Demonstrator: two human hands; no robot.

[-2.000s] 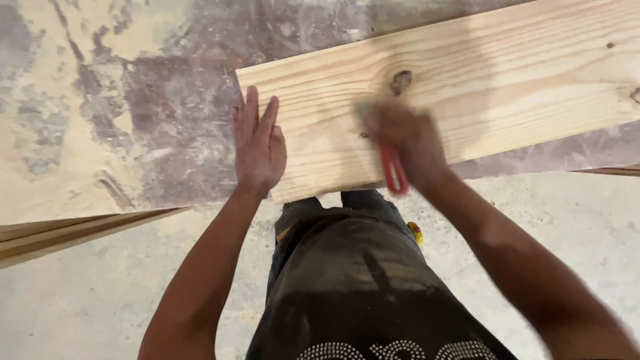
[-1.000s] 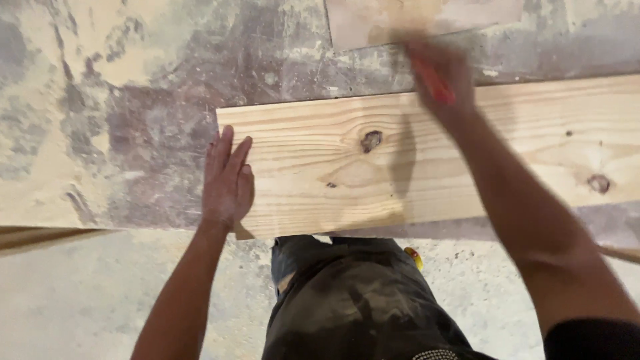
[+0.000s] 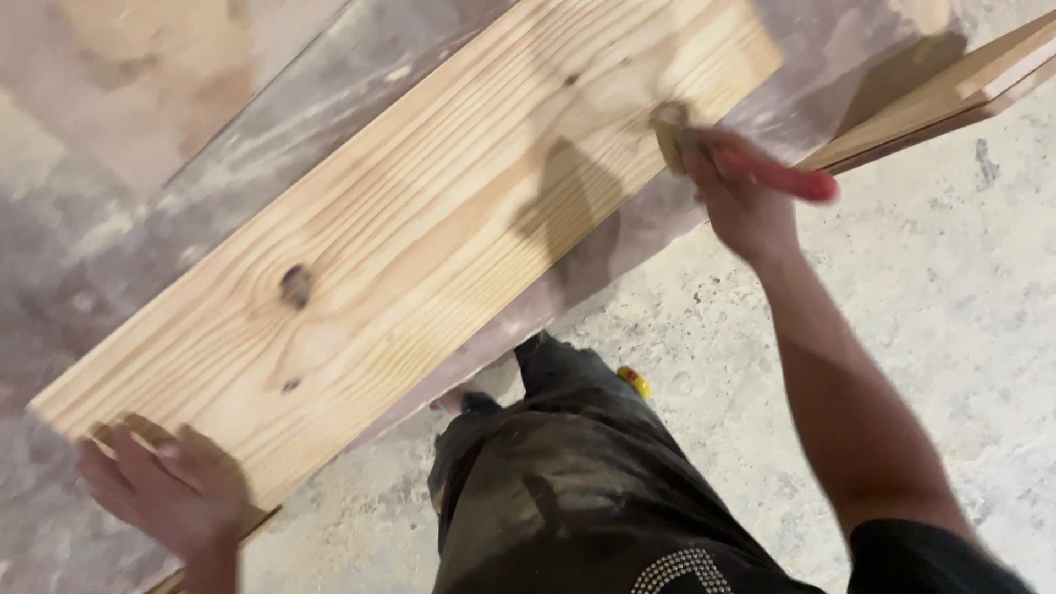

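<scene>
A long knotty pine board [image 3: 429,214] lies at a slant across the dusty worktable. My left hand [image 3: 169,478] rests flat on the board's near left end, its fingers slightly apart and holding nothing. My right hand [image 3: 738,186] is closed around a tool with a red handle [image 3: 792,180], most likely a brush or scraper; blur hides its exact kind. The tool's yellowish working end [image 3: 672,144] is at the dark knot close to the board's right edge.
The worktable [image 3: 74,280] is stained and dusty. A flat panel [image 3: 173,74] lies at its upper left. Stacked wooden boards [image 3: 932,107] jut out at the upper right. Below is a speckled floor [image 3: 973,346], and a small yellow item [image 3: 634,382] shows beside my clothing.
My right hand has moved with the red-handled tool from over the panel beyond the board to the board's near edge, farther right. My left hand stays at the board's left end. The view has turned strongly.
</scene>
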